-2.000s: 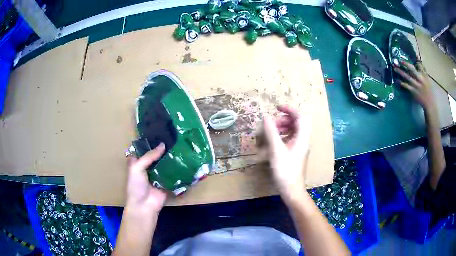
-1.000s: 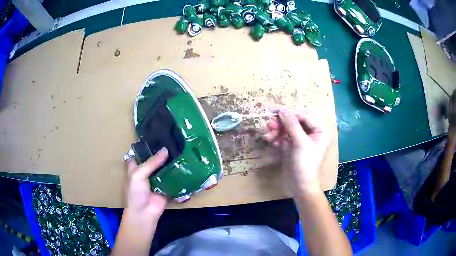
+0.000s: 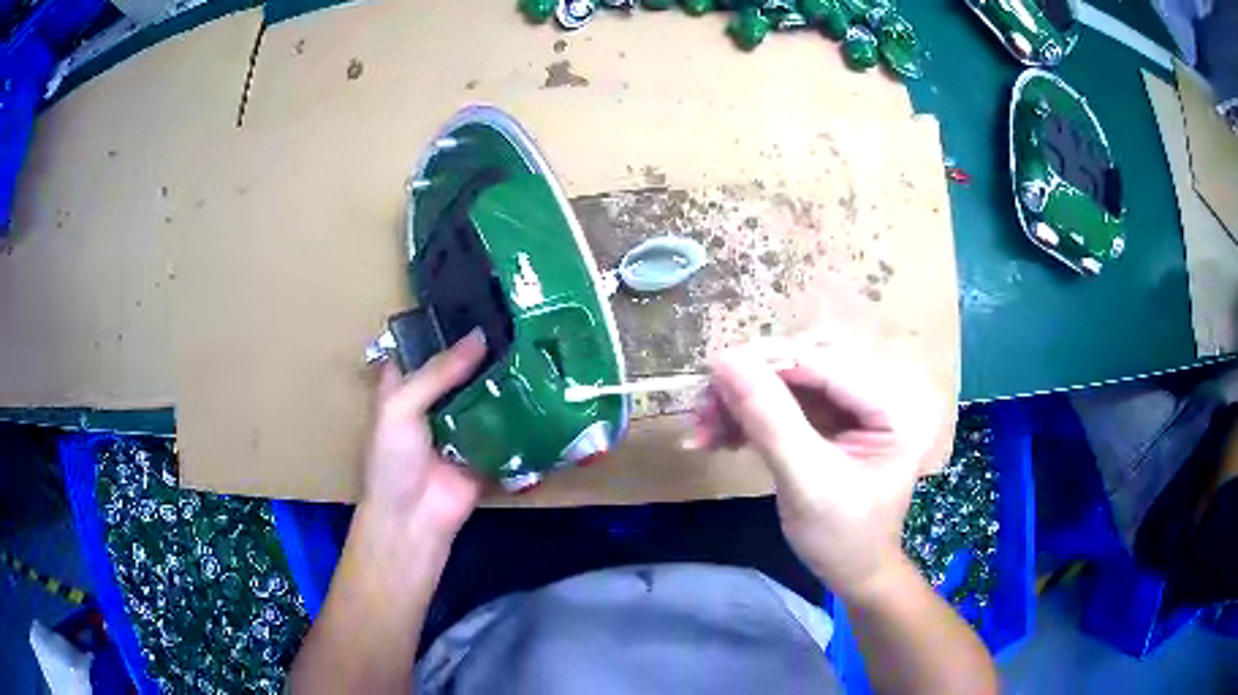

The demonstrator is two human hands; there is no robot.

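My left hand (image 3: pixel 432 421) grips a glossy green car body shell (image 3: pixel 523 340) by its near left side, thumb on the dark centre panel (image 3: pixel 464 278). A dark block with a silver tip (image 3: pixel 402 342) sticks out beside the thumb. My right hand (image 3: pixel 821 435) pinches a thin pale stick (image 3: pixel 638 390) between its fingertips. The stick's whitish tip is at the green surface on the shell's near right part; whether it touches is hard to tell. A small pale oval glue dish (image 3: pixel 661 262) lies on the stained brown pad (image 3: pixel 652 326), right of the shell.
Tan cardboard (image 3: pixel 299 245) covers the bench. Green headlight pieces (image 3: pixel 815 16) lie in a heap at the far edge. Green car bodies (image 3: pixel 1067 170) lie on the green mat at right. Blue bins of small green-and-silver pieces (image 3: pixel 197 564) stand below the bench's near edge on both sides.
My right hand has moved the stick from the dish to the shell. The view has shifted, so the bench items sit higher and further right. The other person's hand at right is gone from view.
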